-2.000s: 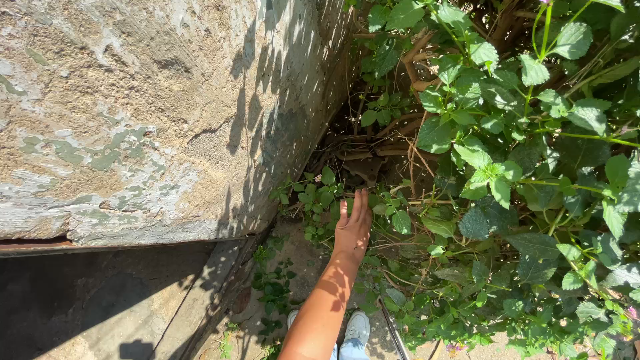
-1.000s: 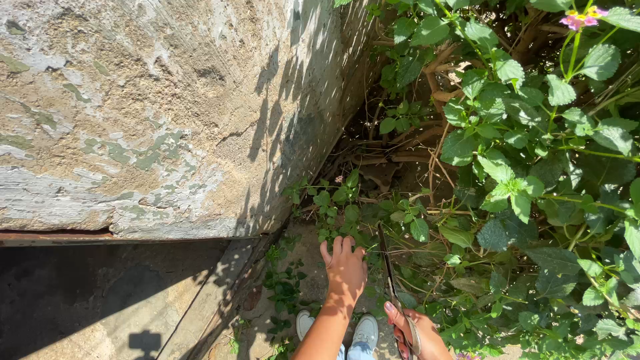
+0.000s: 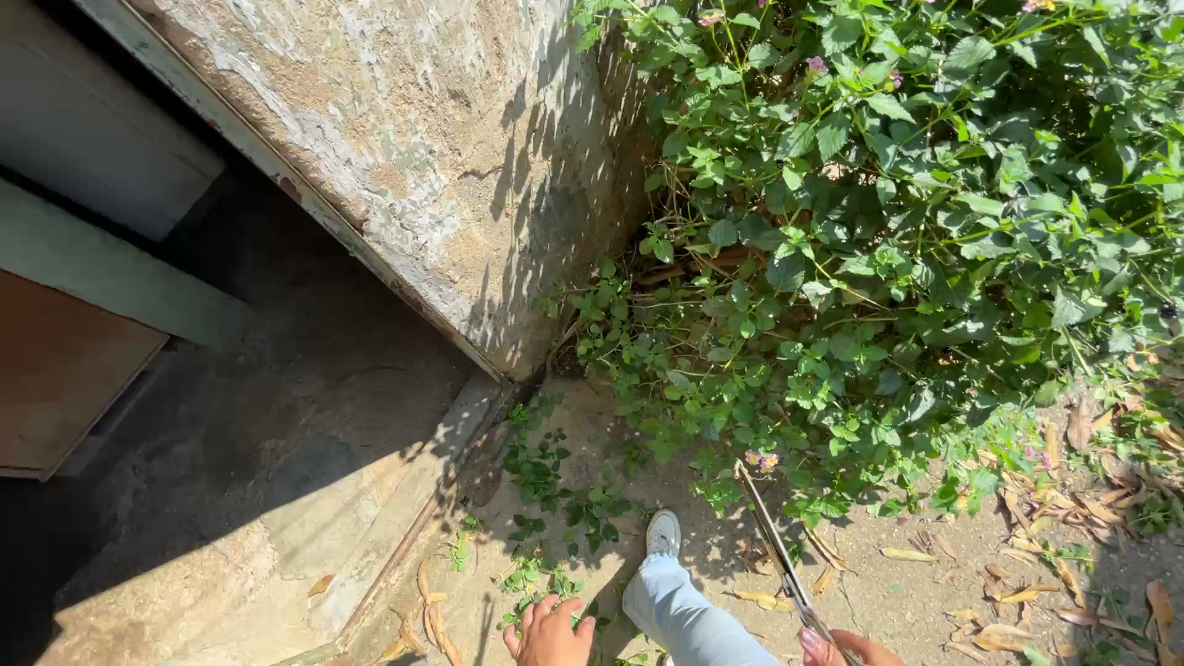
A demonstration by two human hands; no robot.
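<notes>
My left hand (image 3: 552,632) is low in the view, above small green cuttings (image 3: 546,578) on the ground; its fingers are apart and nothing shows in them. At the lower right my right hand (image 3: 846,647) holds long-bladed shears (image 3: 782,560). The blades point up and left, with their tips beside a small pink and yellow flower (image 3: 767,460) at the lower edge of a leafy lantana bush (image 3: 860,277). Part of the handles is hidden by the hand and the frame edge. More cut sprigs (image 3: 541,472) lie near the wall's corner.
A weathered plastered wall (image 3: 416,139) borders the bush. Left of it is a shaded doorway with a raised concrete sill (image 3: 388,536) and a brown panel (image 3: 74,379). Dry leaves (image 3: 1017,592) litter the ground at right. My shoe (image 3: 663,534) is below the bush.
The view has swung back to show more bush and doorway. My left hand has drawn away from the stems at the wall's base. My right hand with the shears, unseen at first, is in view.
</notes>
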